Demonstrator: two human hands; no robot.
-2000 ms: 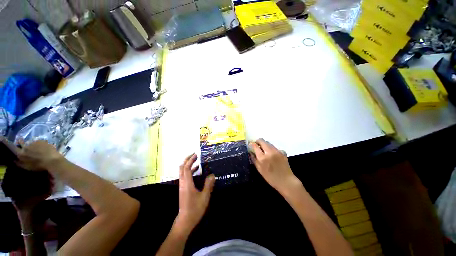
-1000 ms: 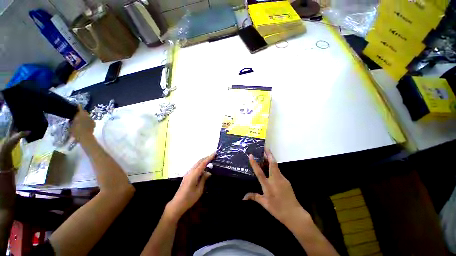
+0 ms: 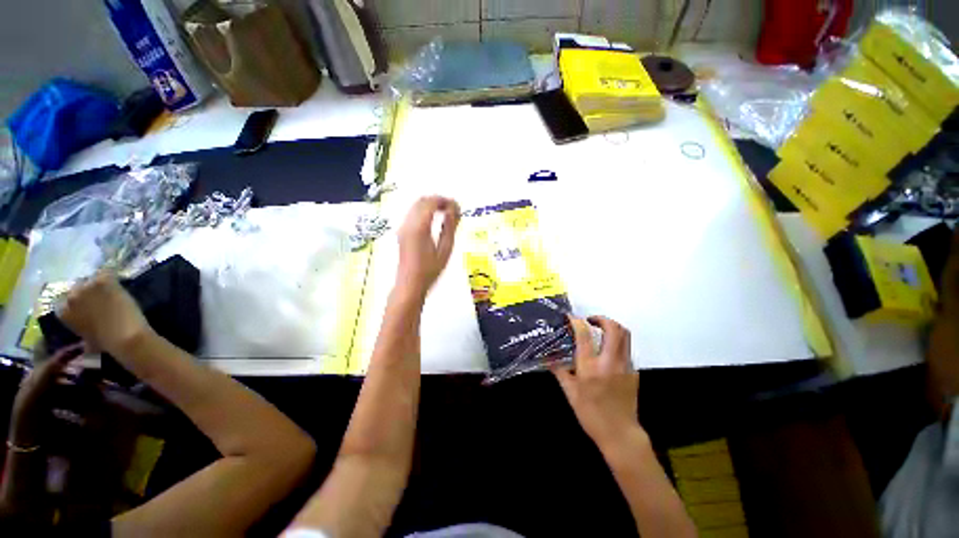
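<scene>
A flat black-and-yellow product box (image 3: 515, 278) in clear, shiny film lies on the white table in front of me. Its yellow printed half and dark top strip point away from me, its black half towards me. Crinkled film bunches at its near end. My right hand (image 3: 597, 363) pinches the film and box at the near right corner, thumb partly hidden. My left hand (image 3: 429, 240) is raised left of the box's top strip, fingers bent close together; whether it holds film cannot be told.
A small dark clip (image 3: 542, 176) lies behind the box. A yellow stack (image 3: 610, 89) and phone (image 3: 559, 116) are at the back. Yellow packs (image 3: 857, 131) lie right. Another person's hands (image 3: 105, 315) hold a black box at left. A carton with yellow edges (image 3: 707, 489) stands below.
My left hand has moved from the box's near left corner up beside its top strip. My right hand has closed on the near right corner. The box has turned slightly.
</scene>
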